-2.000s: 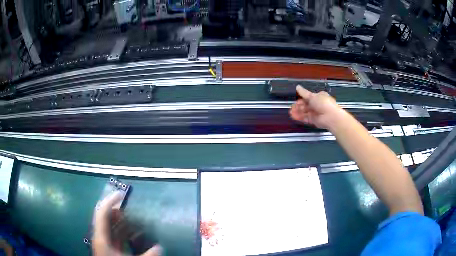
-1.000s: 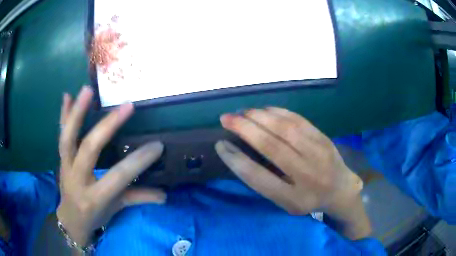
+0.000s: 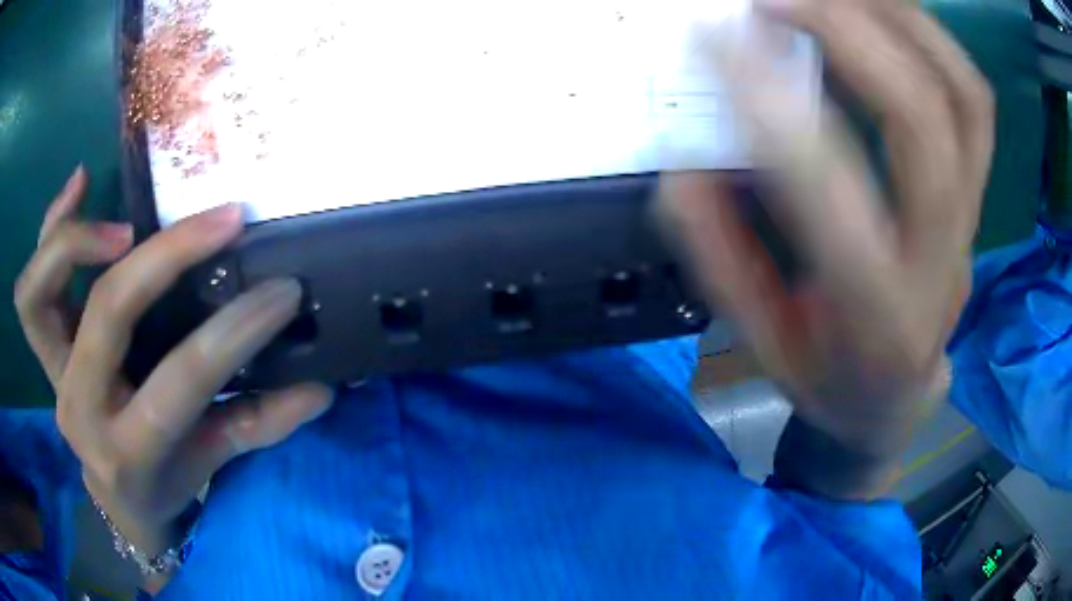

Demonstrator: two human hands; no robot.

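A black bar-shaped fixture (image 3: 456,252) lies across the view below the tray, with several dark square nests in a row and bright screws at its ends. My left hand (image 3: 176,352) grips its left end, thumb on the face beside the leftmost nest. My right hand (image 3: 846,235) is blurred over the tray's right edge and the fixture's right end; whether its fingers hold a small part cannot be told. The glaring white tray (image 3: 470,94) has tiny copper parts (image 3: 176,82) heaped at its left side and sparse dark specks elsewhere.
The green bench surface (image 3: 59,106) shows left of the tray. My blue smock with a white button is just below the fixture. Another person's blue sleeve (image 3: 1023,352) is at the right. A dark device with a green display (image 3: 991,561) is at the lower right.
The view has turned down from the conveyor to the tray and fixture. My right hand has moved from the fixture's face up and right over the tray edge, uncovering more nests. My left hand stays on the left end.
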